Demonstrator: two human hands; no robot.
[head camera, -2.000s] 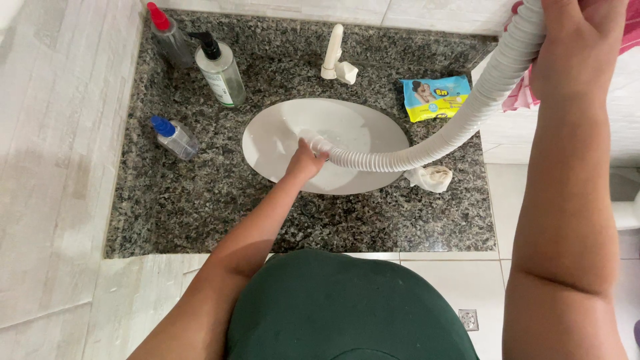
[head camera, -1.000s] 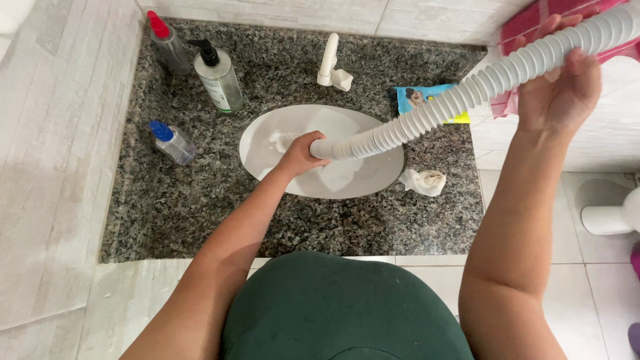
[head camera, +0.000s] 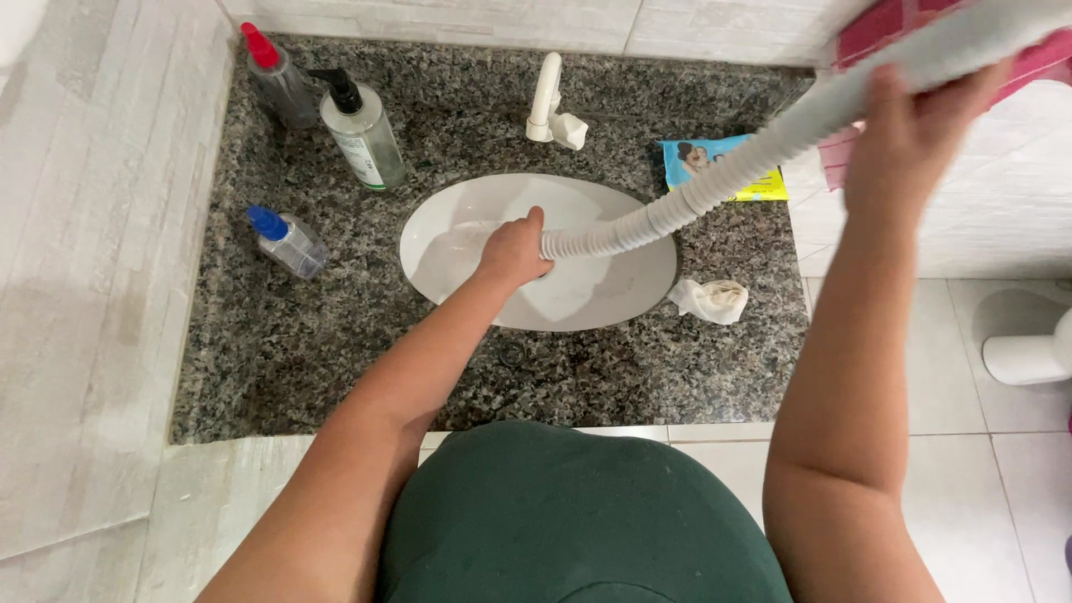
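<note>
A white corrugated hose (head camera: 695, 191) runs from the oval white sink basin (head camera: 603, 297) up to the top right, past the frame's edge. My left hand (head camera: 517, 249) is closed around the hose's lower end, over the basin; the hose's mouth is hidden in the palm. My right hand (head camera: 909, 126) holds the hose's raised upper part from below, somewhat blurred. Behind the basin stands a cream-coloured faucet (head camera: 546, 96) with a knob. A blue and yellow wipes packet (head camera: 703, 155) lies partly behind the hose.
The basin is set in a speckled granite countertop (head camera: 586, 377). At its left are a pump bottle (head camera: 364, 142), a red-capped bottle (head camera: 285, 84) and a blue-capped bottle (head camera: 293, 244). A crumpled white wipe (head camera: 712, 301) lies right of the basin. A pink cloth (head camera: 879, 33) hangs at the upper right.
Two seconds ago water or clear fluid showed at the hose's lower end; now my left hand covers that end. My right hand and the upper hose have shifted between frames.
</note>
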